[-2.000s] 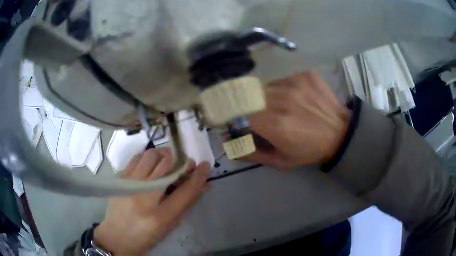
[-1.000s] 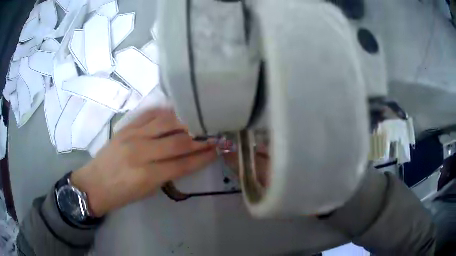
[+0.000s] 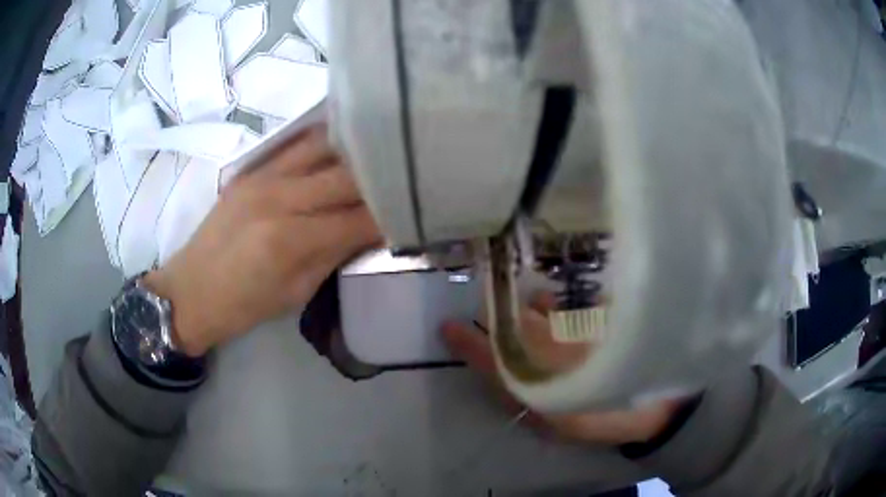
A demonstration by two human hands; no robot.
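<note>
The cream sewing machine head (image 3: 457, 126) and its pale curved guard (image 3: 680, 223) block much of the middle. My left hand (image 3: 272, 238) lies left of the head, its fingertips hidden behind it. A white piece edge (image 3: 277, 141) shows beside its fingers; whether they grip it is unclear. My right hand (image 3: 593, 417) is partly hidden behind the guard, with blurred fingers showing through the opening and left of it. A thin pale line (image 3: 520, 417) shows by it, too blurred to name. The smooth bed plate (image 3: 398, 320) shows between the hands.
White pointed pieces with thin dark outlines (image 3: 199, 73) are heaped on the grey table at upper left. A ribbed cream knob (image 3: 580, 324) shows through the guard. White strips (image 3: 804, 262) and a flat black rectangle (image 3: 831, 320) are at the right.
The view has shifted. My left hand has moved up and back from the needle area, uncovering the bed plate. My right hand shows lower, nearer the front of the machine.
</note>
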